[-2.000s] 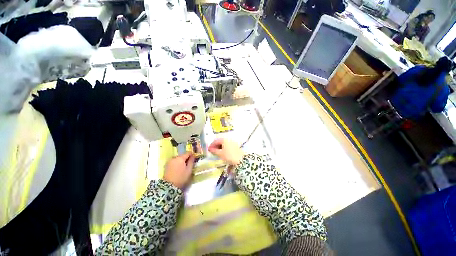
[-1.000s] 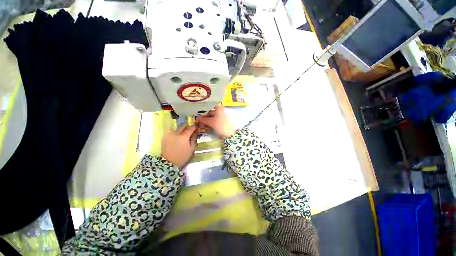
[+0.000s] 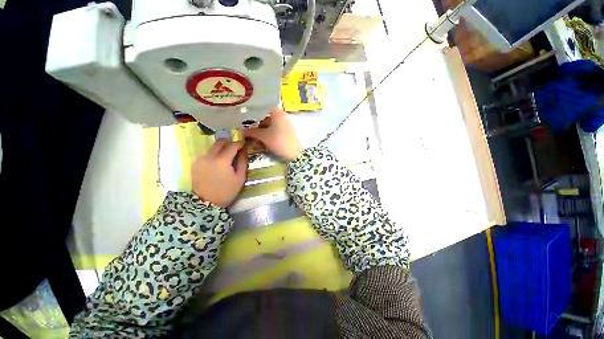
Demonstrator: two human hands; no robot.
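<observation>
The white sewing machine head (image 3: 205,66) with its round red logo fills the upper left middle. My left hand (image 3: 220,173) and my right hand (image 3: 275,136) are close together at the clamp just below the head, fingertips bent inwards. Whether they hold a small piece there cannot be made out. A small yellow part (image 3: 236,135) shows between the fingertips and the head. A shiny metal plate (image 3: 265,213) lies in front of the hands. The black fabric bundle (image 3: 40,132) lies at the left, with a narrow band running down from it.
A yellow fixture block (image 3: 303,91) sits right of the head. A thin cord (image 3: 364,99) runs across the white table (image 3: 424,152). A control screen (image 3: 523,16) stands at the upper right. A blue bin (image 3: 533,278) is on the floor at the right. Yellow tape covers the front edge.
The view has moved closer to the machine head. My right hand has moved left to the clamp, beside my left hand. The black bundle now shows further left.
</observation>
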